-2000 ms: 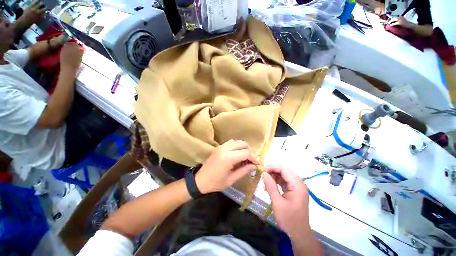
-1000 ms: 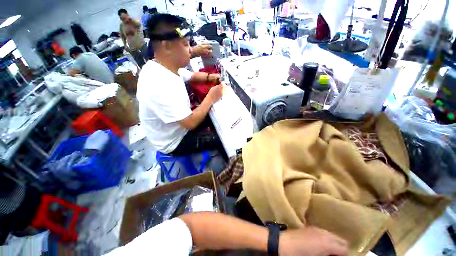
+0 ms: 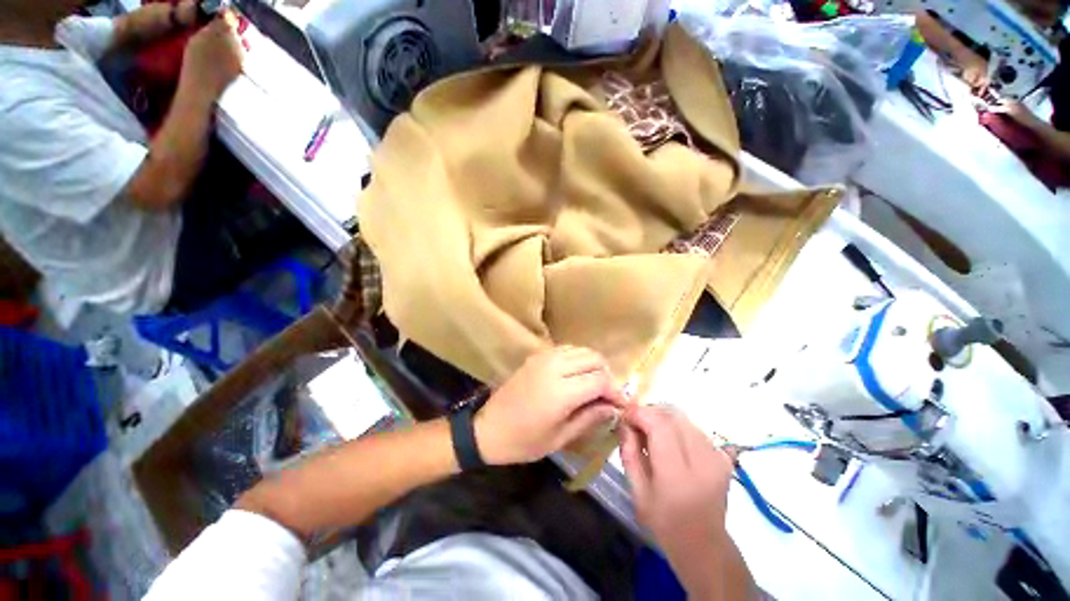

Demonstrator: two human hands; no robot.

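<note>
A tan jacket (image 3: 469, 200) lies bunched over the white table, with a brown-and-white patterned patch showing. A zipper tape (image 3: 678, 337) runs along its front edge down to my hands, and a loose tan end hangs below them. My left hand (image 3: 549, 405) pinches the zipper end, wrist banded in black. My right hand (image 3: 678, 464) meets it there, thumb and fingertips closed on the same end. What lies exactly between the fingertips is too small to tell. Blue-handled pliers (image 3: 769, 499) lie on the table just right of my right hand.
A white sewing machine (image 3: 898, 352) stands at the right, a grey machine motor end (image 3: 399, 59) at the back left. An open carton (image 3: 194, 440) with plastic bags is beside my lap. A person in a white shirt (image 3: 70, 176) sits at the left. Plastic-wrapped goods (image 3: 798, 94) lie behind the jacket.
The view swung left to the neighbouring worker and came back down. My right hand, out of view one second ago, shows again. My left hand is again at the zipper end with it.
</note>
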